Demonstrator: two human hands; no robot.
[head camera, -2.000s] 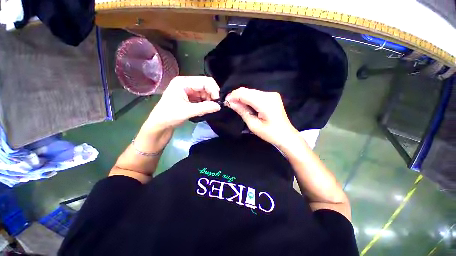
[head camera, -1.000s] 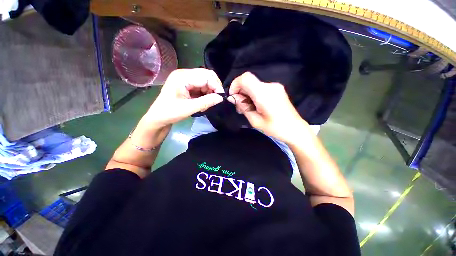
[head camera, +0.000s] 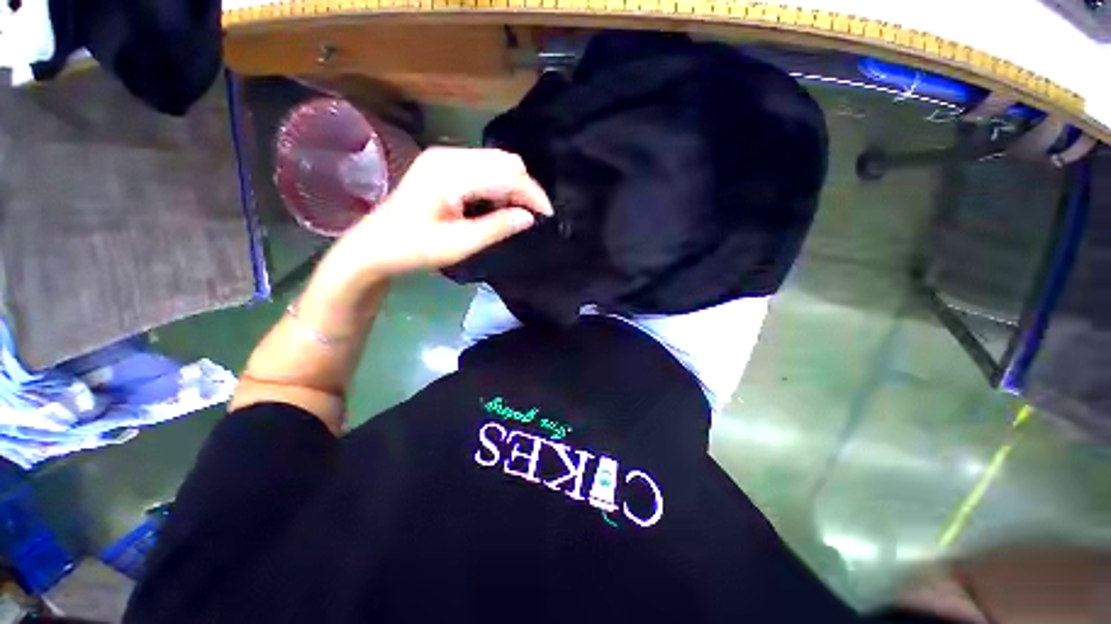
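Note:
The black garment (head camera: 682, 183) lies in a large soft heap over the lap, below the table edge. My left hand (head camera: 445, 217) is at the garment's left side, thumb and forefinger pinching a bit of the black cloth. The pinched spot is too dark and small to show detail. My right hand or forearm (head camera: 1036, 588) is a skin-toned blur at the bottom right corner, cut off by the edge. Its fingers, and anything in them, cannot be made out. No needle or thread can be seen.
A yellow tape measure (head camera: 585, 17) runs along the table edge. A pink mesh basket (head camera: 319, 165) stands on the floor at left. Another black cloth (head camera: 152, 55) hangs at upper left. Blue-white cloth (head camera: 116, 402) lies at far left. Grey cloth-covered surfaces stand on both sides.
My right hand has left the pinched spot and swung far out to the lower right. My left hand stays at the cloth, slightly further left and higher than two seconds ago.

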